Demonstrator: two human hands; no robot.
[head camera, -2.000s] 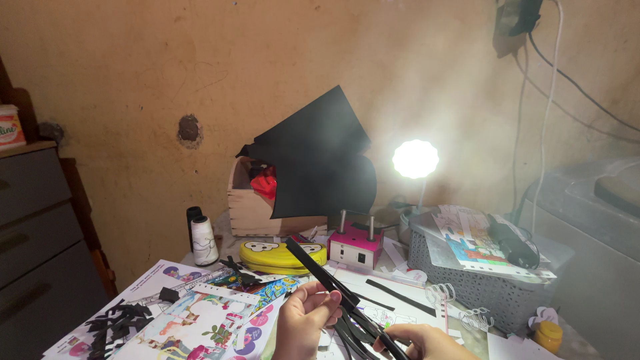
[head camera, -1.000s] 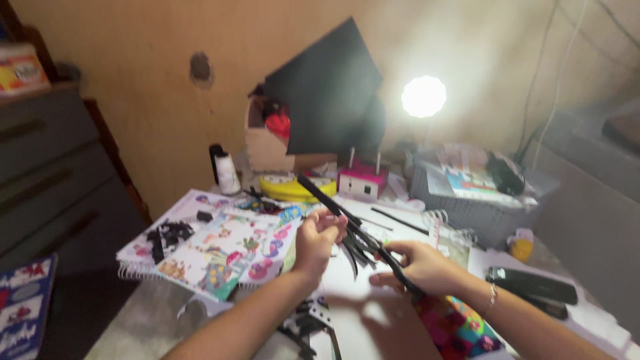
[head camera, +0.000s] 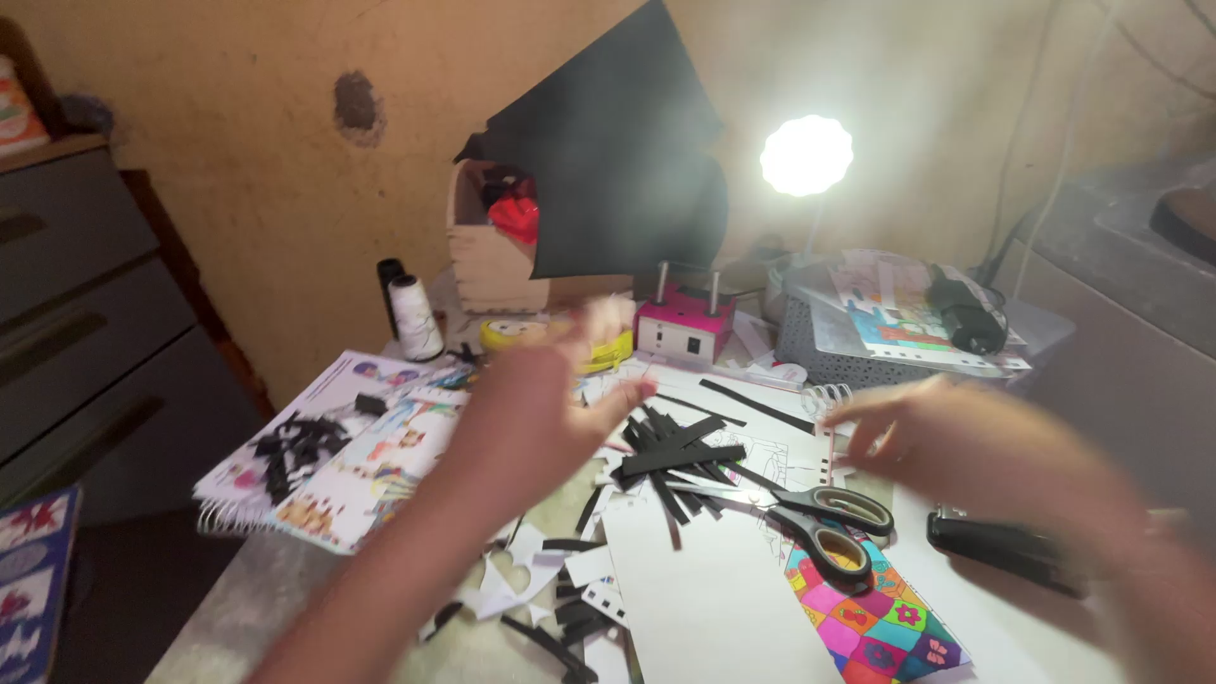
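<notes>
Both hands are blurred and raised above the table. My left hand (head camera: 556, 399), fingers apart, holds nothing visible and hovers left of a pile of black paper strips (head camera: 679, 451), in front of a yellow case (head camera: 608, 351). To the right of the pile, my right hand (head camera: 921, 427) is also apart from it, with nothing seen in its fingers. Scissors with black handles (head camera: 826, 532) lie with their blades over the strips, beside a colourful patterned sheet (head camera: 869, 608). A blank white sheet (head camera: 708, 589) lies nearest me. A black stapler-like object (head camera: 1002, 551) is below my right hand.
Black scraps (head camera: 299, 451) lie on a spiral notebook (head camera: 247, 465) at left. White paper cuttings (head camera: 513, 579) lie at the front. Behind stand a thread cone (head camera: 416, 318), a wooden box (head camera: 494, 266) with black sheet (head camera: 627, 161), a pink-topped box (head camera: 684, 328), a lit lamp (head camera: 807, 157) and a grey basket (head camera: 836, 351).
The scissors and black strips that were in my hands now lie on the table. Both hands have let go; the left has risen and the right has moved away to the right.
</notes>
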